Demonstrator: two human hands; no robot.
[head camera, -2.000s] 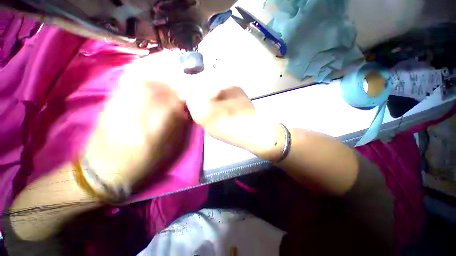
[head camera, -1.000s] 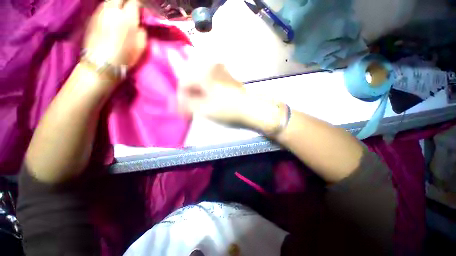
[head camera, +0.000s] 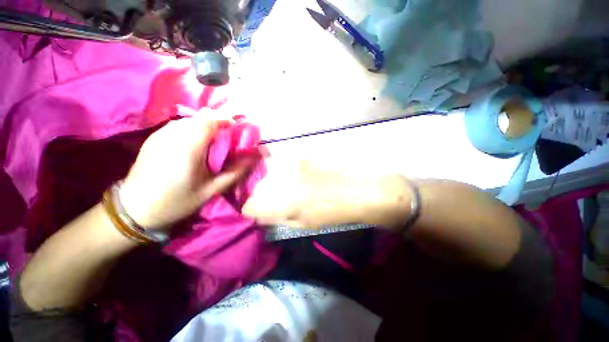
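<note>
Shiny magenta fabric (head camera: 80, 87) lies in large folds left of the machine's needle area (head camera: 207, 30) and hangs over the table's front edge. My left hand (head camera: 175, 175) is shut on a bunched part of it, in front of the small grey fitting (head camera: 211, 68). My right hand (head camera: 294, 194) touches the right side of the same bunch, its fingers partly hidden and washed out by the lamp. It seems to grip the fabric there. The bunch stands up between both hands near the table's front edge.
Blue-handled thread snips (head camera: 354, 37) lie right of the machine head. Behind them is a loose heap of light-blue pieces (head camera: 434, 63). A light-blue tape roll (head camera: 487, 123) with a hanging tail and a printed paper (head camera: 577, 123) sit at the right. More magenta fabric (head camera: 564, 234) hangs below the table edge.
My left hand has come down and right, bringing magenta fabric into a bunch near my right hand. The fabric has come off part of the front edge and gathered. The camera view has shifted.
</note>
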